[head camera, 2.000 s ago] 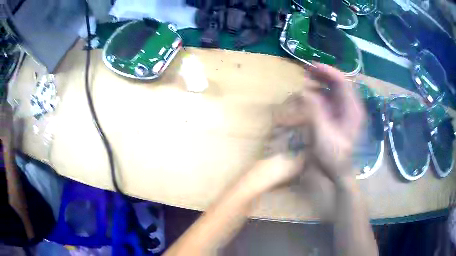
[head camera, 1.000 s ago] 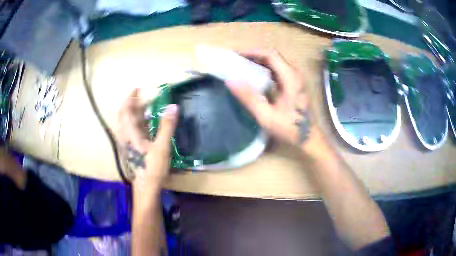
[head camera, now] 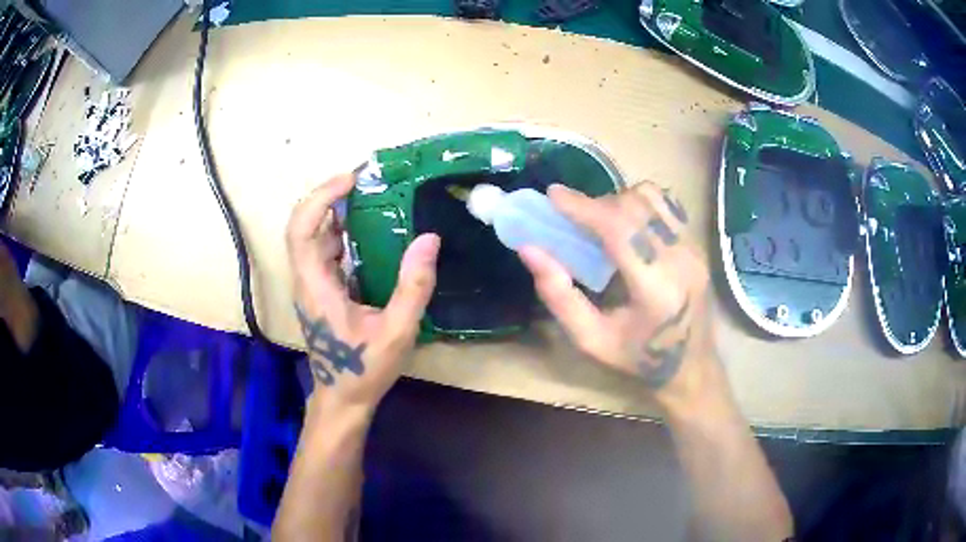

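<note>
A glossy green housing (head camera: pixel 383 238) with a dark recess and a white rim lies on the tan board in front of me. My left hand (head camera: pixel 365 291) holds its left end, thumb over the edge of the recess. My right hand (head camera: pixel 636 281) holds a translucent white glue bottle (head camera: pixel 546 231) between thumb and fingers. The bottle is tilted, its narrow yellowish tip pointing left over the upper left part of the recess. Whether the tip touches the housing cannot be told. The housing's lower right part is partly hidden by my right hand.
More green housings stand at right (head camera: pixel 789 148) and upper right (head camera: pixel 694 37). A black cable (head camera: pixel 217 191) crosses the board at left. Small white-and-dark pieces (head camera: pixel 103 136) lie far left, near a grey metal box (head camera: pixel 127 32). A person's dark sleeve (head camera: pixel 53 392) and a blue stool (head camera: pixel 175 381) show lower left.
The housing has turned somewhat and lies clearer in view. The bottle tip has moved from above the housing down over its recess. Two seconds ago my hands were further right, away from the bottle.
</note>
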